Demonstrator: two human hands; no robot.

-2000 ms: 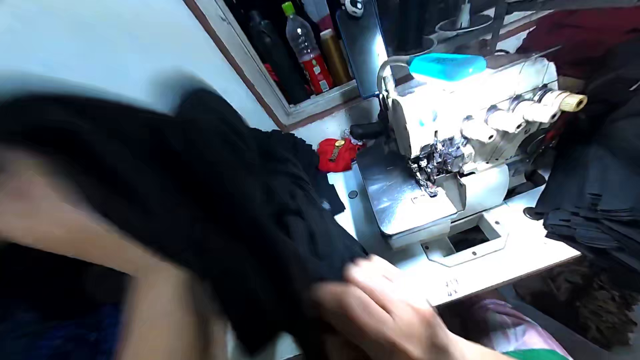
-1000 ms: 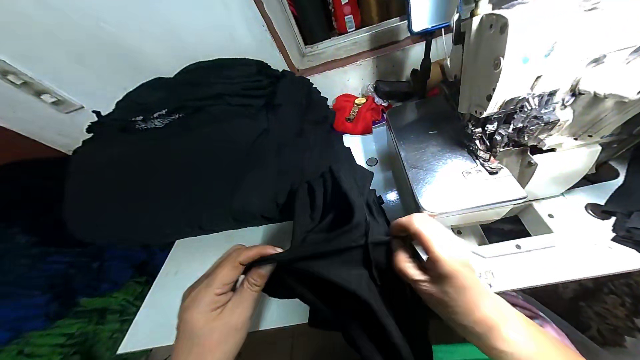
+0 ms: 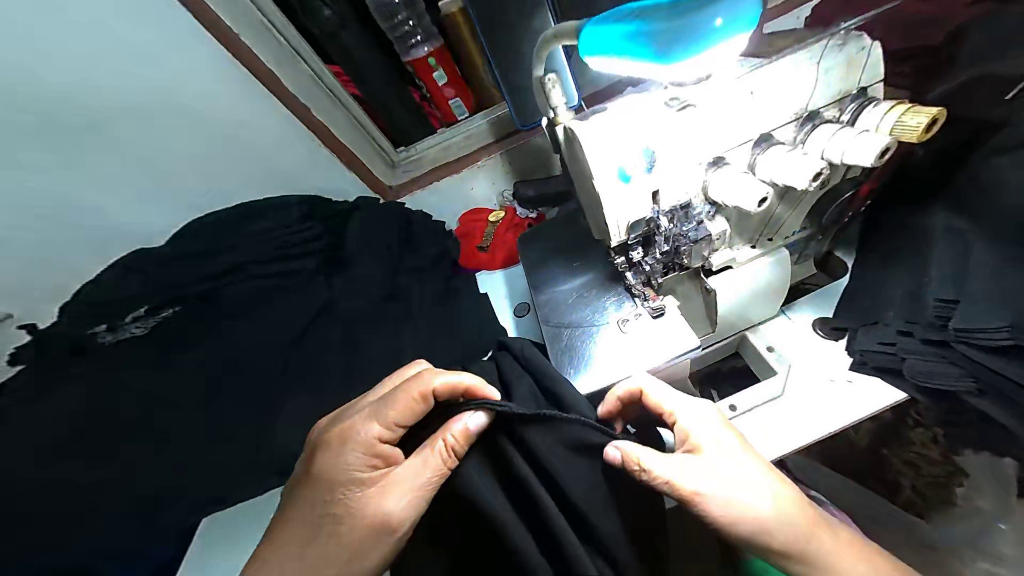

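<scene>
My left hand (image 3: 384, 464) pinches the stitched edge of a black cloth piece (image 3: 544, 472) between thumb and fingers. On the same edge, a little to the right, my right hand (image 3: 680, 448) grips the cloth with its thumb and fingertips. The seam runs between both hands, and the rest of the cloth hangs below. Behind them stands an overlock sewing machine (image 3: 760, 152), with its presser foot (image 3: 652, 304) over the metal plate. The cloth lies just in front of this plate, not under the foot.
A large heap of black garments (image 3: 240, 360) covers the table at left. A red cloth item (image 3: 488, 248) lies beside the machine plate. Stacked black fabric pieces (image 3: 952, 320) sit at right. A blue-shaded lamp (image 3: 672, 36) hangs over the machine; a bottle (image 3: 440, 80) stands in the wall opening.
Two seconds ago black cloth was swinging, blurred, at the left. One second ago both hands held bunched cloth farther apart; now they are closer together along a seam. The view has shifted.
</scene>
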